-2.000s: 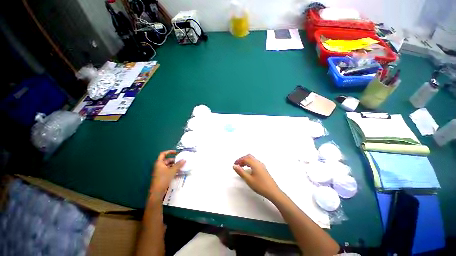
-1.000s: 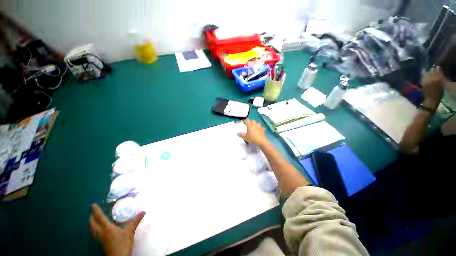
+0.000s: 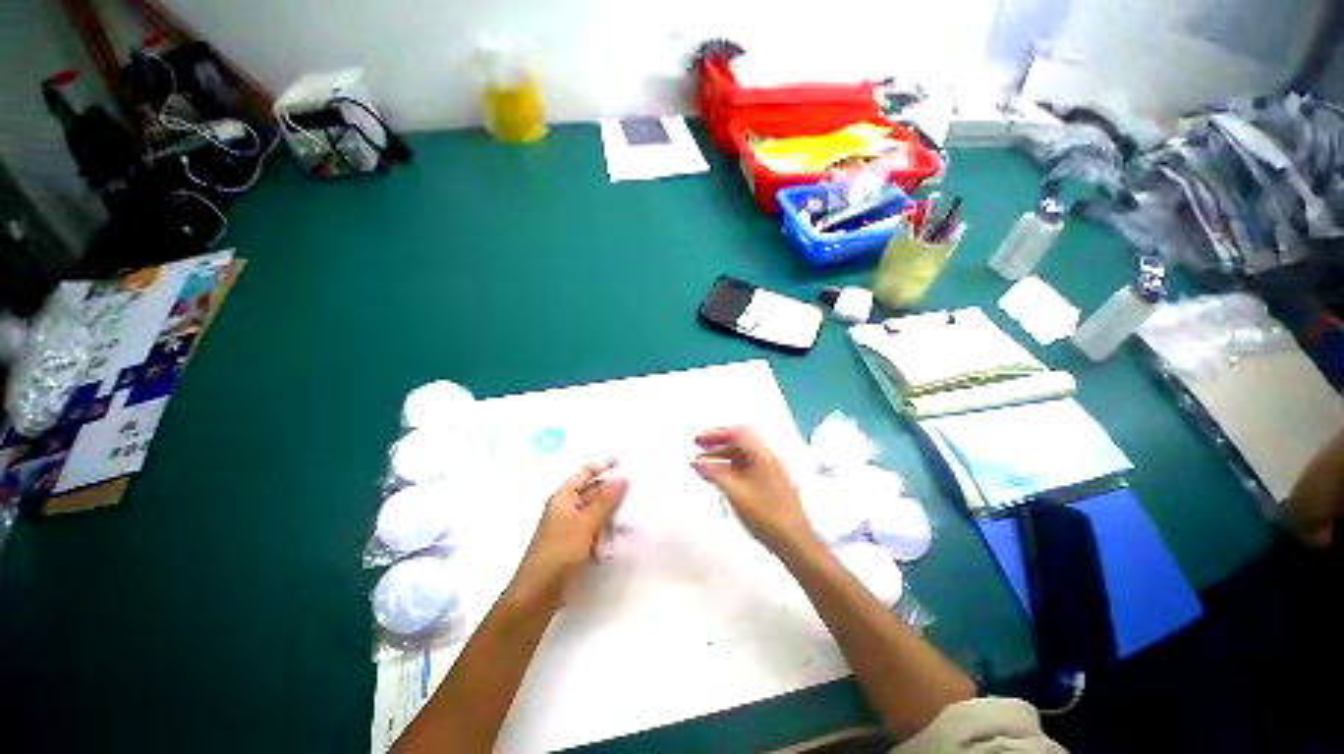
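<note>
The white work sheet [image 3: 663,648] lies under both hands. Bagged round white units stand in a column [image 3: 417,595] along its left side, and more lie in a cluster [image 3: 870,572] at its right. My left hand [image 3: 579,519] is over the middle of the sheet, thumb and fingertips close together. My right hand [image 3: 747,474] faces it from the right, fingers bent. Between the hands everything is washed-out white, so I cannot tell whether either hand holds a unit or clear film.
A black and beige phone or case [image 3: 761,315], pen cup [image 3: 912,268], blue basket [image 3: 846,221] and red tray [image 3: 767,174] are beyond the sheet. A clipboard [image 3: 1017,442], blue folder [image 3: 1150,567] and black slab [image 3: 1070,585] lie right. Another person's hand [image 3: 1316,501] shows at the right edge.
The view has swung back left since a second ago. My left hand has left the left column and my right hand has left the right cluster; both are now together over the sheet's middle.
</note>
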